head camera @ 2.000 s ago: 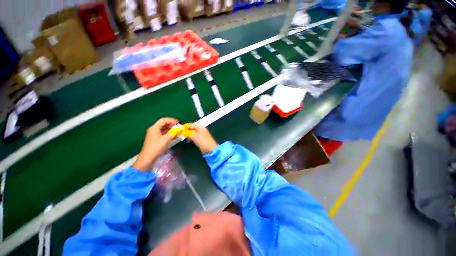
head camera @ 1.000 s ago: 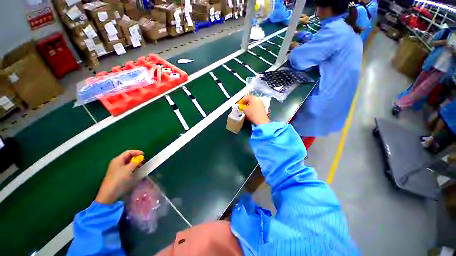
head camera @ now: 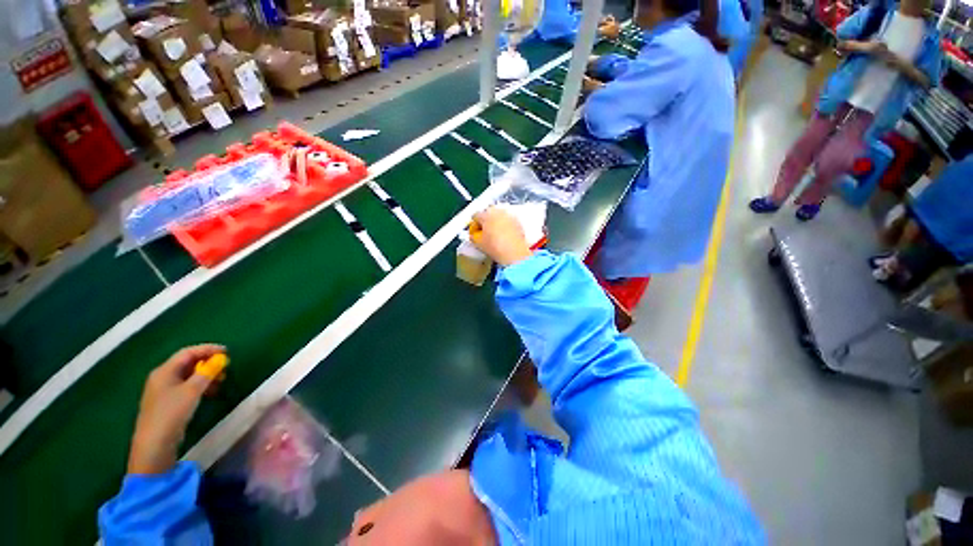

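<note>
My right hand (head camera: 499,235) is at the top of the small beige carton (head camera: 473,266), with yellow at its fingertips; what it may hold is hidden. My left hand (head camera: 176,395) is over the near side of the green belt, with yellow (head camera: 212,366) at its bent fingertips; I cannot tell if anything is between them. A clear bag with pinkish pieces (head camera: 283,450) lies on the near bench, right of my left hand. Slim white bands with dark centres lie across the belt, the nearest one (head camera: 363,235) beyond the pale rail.
A red tray (head camera: 224,241) with a bagged blue item (head camera: 203,194) sits at the far side. White sheets on a red bin (head camera: 523,219) and a bagged black dotted sheet (head camera: 571,160) lie beyond the carton. A blue-smocked person (head camera: 672,139) stands at right, near a grey trolley (head camera: 838,309).
Two seconds ago both hands met over the near rail. They have parted: my right hand went to the carton, my left moved left over the belt. The view has shifted.
</note>
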